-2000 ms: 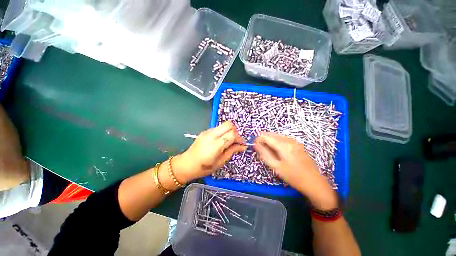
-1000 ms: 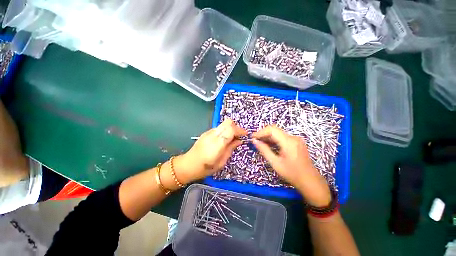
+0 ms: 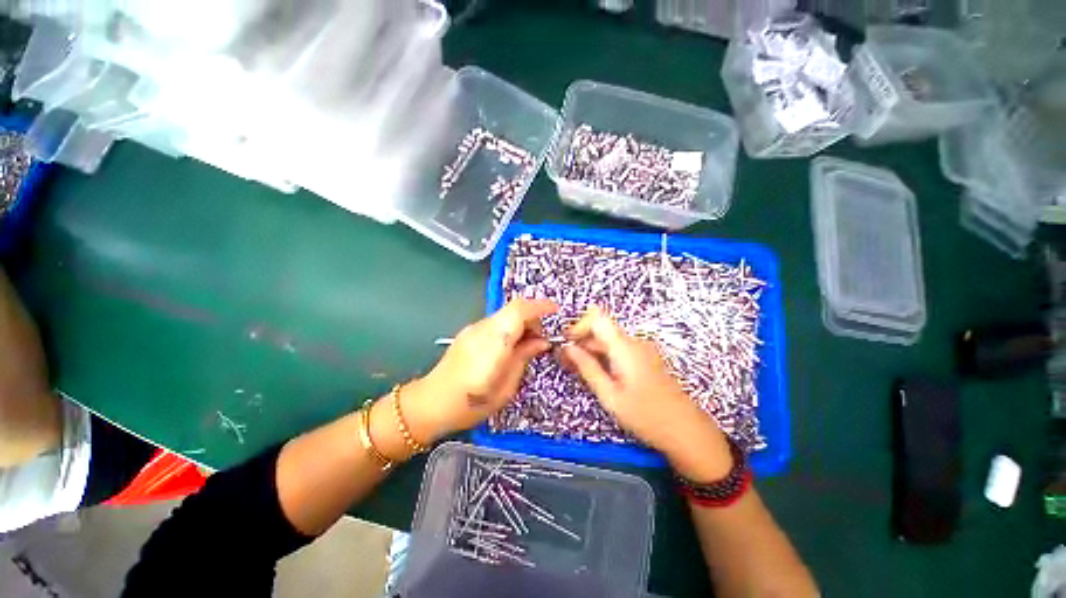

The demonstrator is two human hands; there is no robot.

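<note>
The blue tray [image 3: 773,386] is full of small metal parts, short sleeves mostly at left and thin metal pins [image 3: 713,339] mostly at right. My left hand [image 3: 485,360] is over the tray's left part, fingers pinched on a slender metal rod [image 3: 445,341] whose end sticks out leftward. My right hand [image 3: 625,380] is beside it, its fingertips pinched close to the left ones on a tiny metal part. The fingers hide most of what is between them. The near clear box [image 3: 637,514] holds scattered long pins.
Behind the tray stand an open clear box [image 3: 465,240] with few short parts, a middle parts box [image 3: 637,210] and a box of white packets [image 3: 795,88]. A clear lid [image 3: 867,251], black phone [image 3: 926,461] and white case [image 3: 1002,480] lie right. A person's arm [image 3: 23,386] shows left.
The view has shifted, so the tray and boxes sit a little lower and further left. Both hands stay close together over the tray, with the right fingers slightly changed in pose.
</note>
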